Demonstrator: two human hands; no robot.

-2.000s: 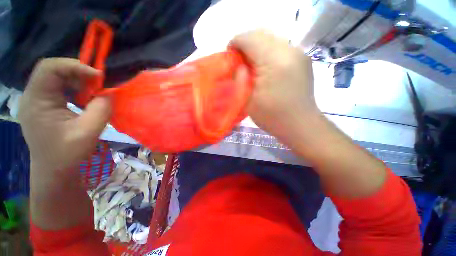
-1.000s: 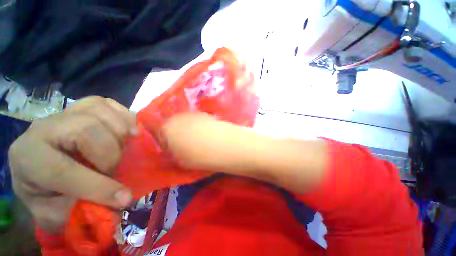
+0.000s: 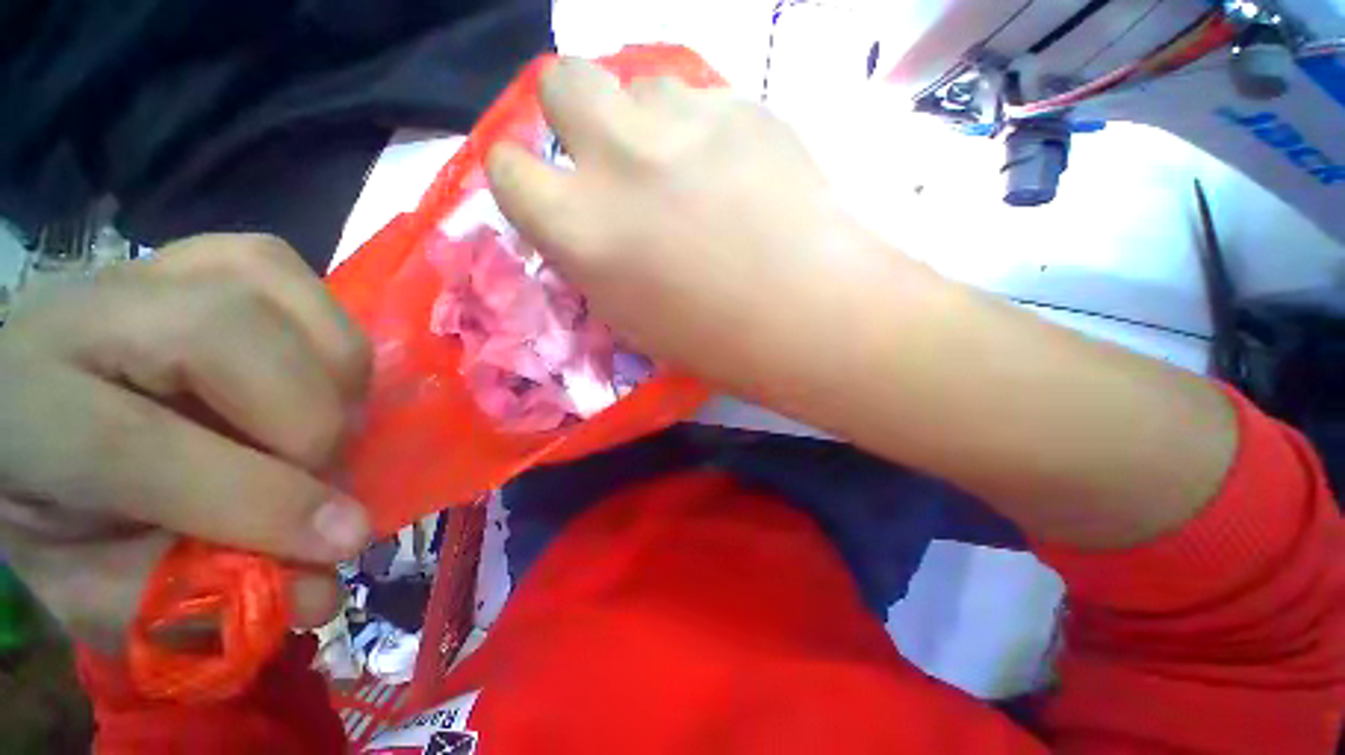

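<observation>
A thin red plastic bag [image 3: 428, 428] is stretched between my hands above the table's front edge. Its mouth is open towards me and crumpled pink and white pieces [image 3: 516, 332] show inside. My left hand [image 3: 192, 428] grips the bag's gathered end, with a looped red part [image 3: 214, 620] hanging below the fingers. My right hand [image 3: 664, 192] is at the bag's open side, fingers bent over its rim and contents; whether the fingertips pinch the plastic or a piece inside is unclear.
The white sewing machine head [image 3: 1151, 89] with blue lettering is at upper right, a dark cylinder [image 3: 1036, 162] below it. Black cloth [image 3: 266, 103] lies upper left. Dark scissors [image 3: 1217, 280] lie at right. A red basket [image 3: 450, 590] with scraps is below the table.
The bag was closed and bunched between the hands; now it is opened, showing pink and white contents. My right hand has moved left and up to its mouth. My left hand has moved lower left.
</observation>
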